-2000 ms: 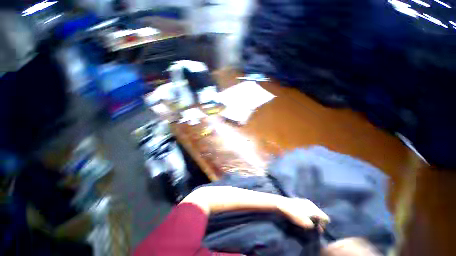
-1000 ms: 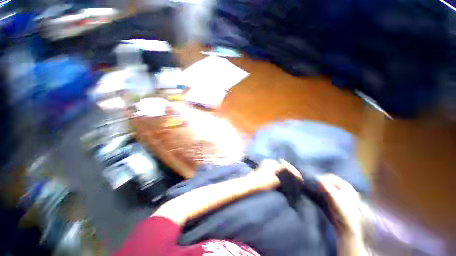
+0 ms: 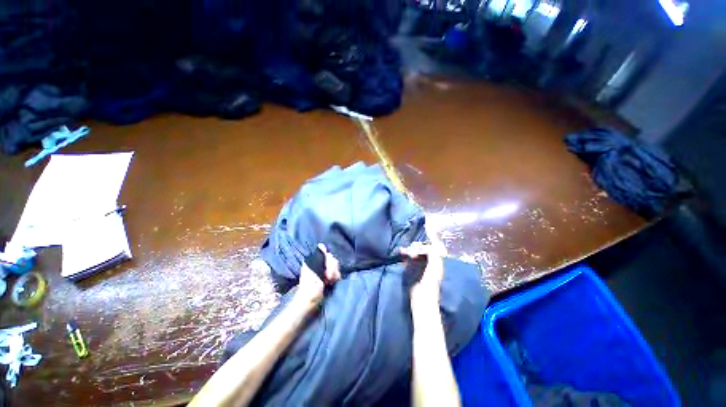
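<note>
A large grey garment bundle (image 3: 342, 211) lies at the table's front edge and hangs toward me. A black fabric tie strip (image 3: 370, 263) runs across its gathered middle. My left hand (image 3: 320, 270) is closed on the strip at the left side of the bundle. My right hand (image 3: 424, 266) is closed on the strip at the right side. The strip looks taut between the hands. The underside of the bundle is hidden.
A blue plastic bin (image 3: 585, 326) with dark cloth inside stands at the right front. Dark garments (image 3: 215, 87) line the back. A dark bundle (image 3: 633, 171) lies at the right edge. Papers (image 3: 80, 199), a tape roll (image 3: 30, 289) and a yellow tool (image 3: 77, 339) are at left.
The view has swung right, bringing in the blue bin and the right-hand dark bundle. My hands have moved apart across the grey bundle, with the strip now stretched between them.
</note>
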